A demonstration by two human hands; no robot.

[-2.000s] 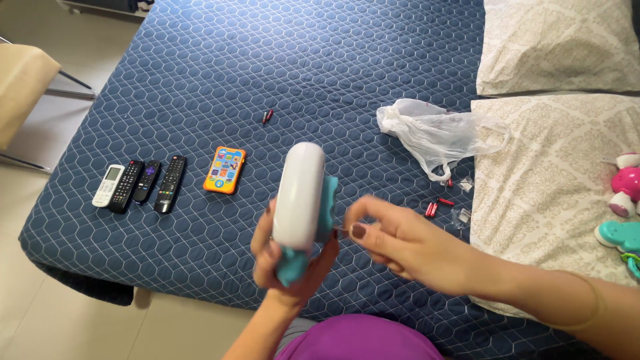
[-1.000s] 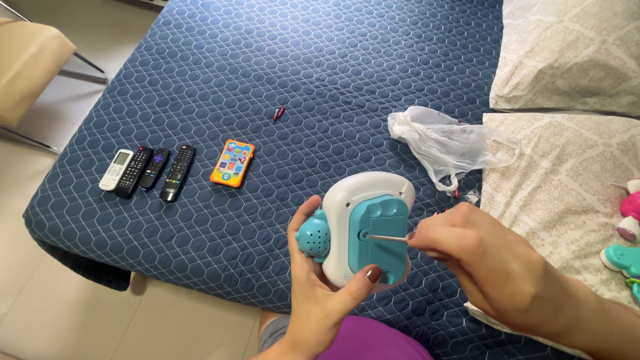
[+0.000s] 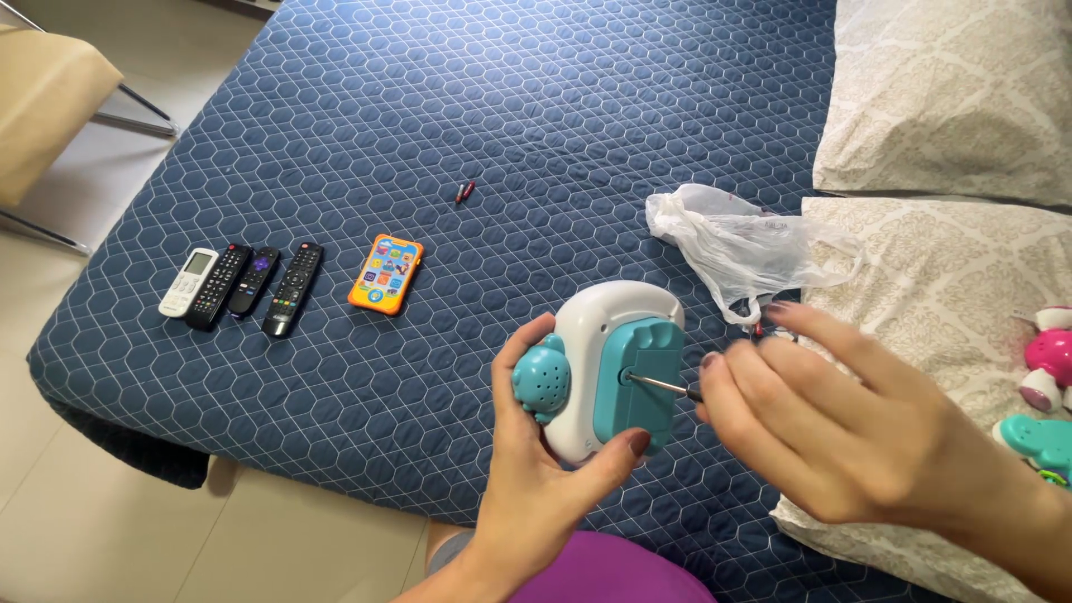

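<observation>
My left hand (image 3: 553, 477) grips a white and teal plastic toy (image 3: 578, 335) above the bed's near edge, thumb on its lower right side. The toy's teal battery cover (image 3: 649, 410) faces up and to the right. In my right hand (image 3: 812, 410) is a screwdriver (image 3: 666, 384), held by its dark handle, which the fingers mostly hide. Its metal tip meets the round screw recess in the cover. A teal perforated knob-like part (image 3: 541, 381) sticks out at the toy's left, beside my left fingers.
On the quilted bed (image 3: 536, 100) lie several remote controls (image 3: 293, 289), an orange toy phone (image 3: 386, 274), two small batteries (image 3: 465, 193) and a white plastic bag (image 3: 729, 243). Pillows (image 3: 946, 100) and colourful toys (image 3: 1051, 356) are at the right. A chair (image 3: 50, 100) stands at the left.
Two seconds ago the toy was edge-on; its battery cover has since turned into view. The screwdriver now shows tilted down to the right, and my right hand's fingers have shifted on it.
</observation>
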